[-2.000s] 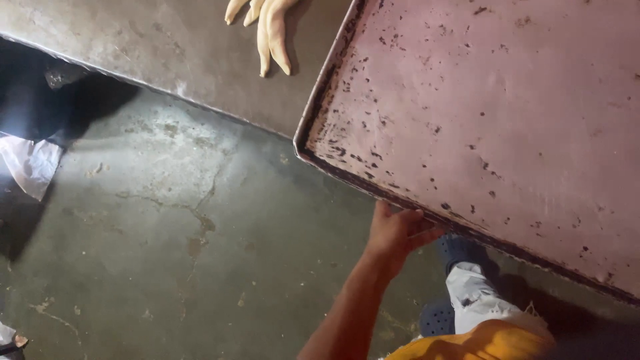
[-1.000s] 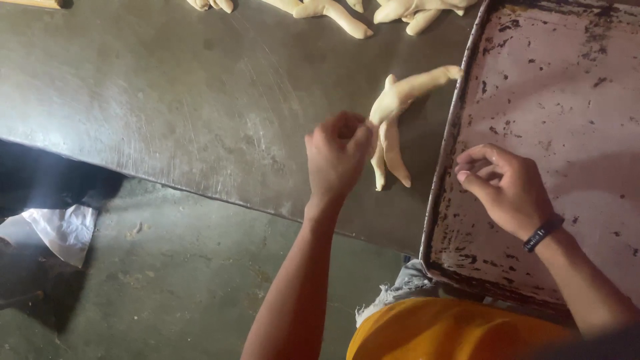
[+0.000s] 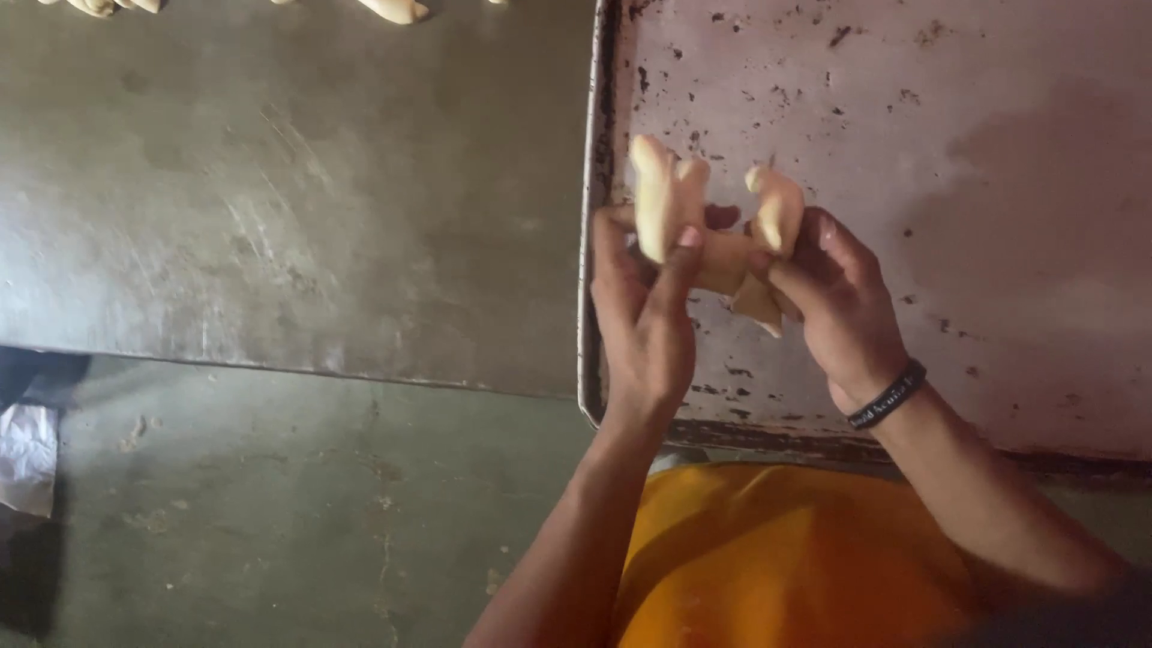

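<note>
A pale piece of shaped dough [image 3: 720, 261] with several limb-like ends is held up between both hands, above the near left corner of a worn metal baking tray [image 3: 1017, 360]. My left hand [image 3: 643, 315] grips its left part, the thumb pressed on the dough. Fingers of my right hand [image 3: 841, 297] pinch the right part, where one end curls up and another hangs down. A dark wristband [image 3: 889, 394] circles the right wrist. Some fingertips are hidden behind the dough.
Left of the tray lies a grey worktop [image 3: 360, 225], with more dough pieces [image 3: 393, 9] along the view's top edge. Below its front edge shows the floor [image 3: 297, 522], and a whitish crumpled sheet [image 3: 29, 459] is at the far left.
One second ago a dough piece lay on the worktop by the tray's rim, my left hand at it; now dough is held over the tray in both hands. The right hand has closed on it.
</note>
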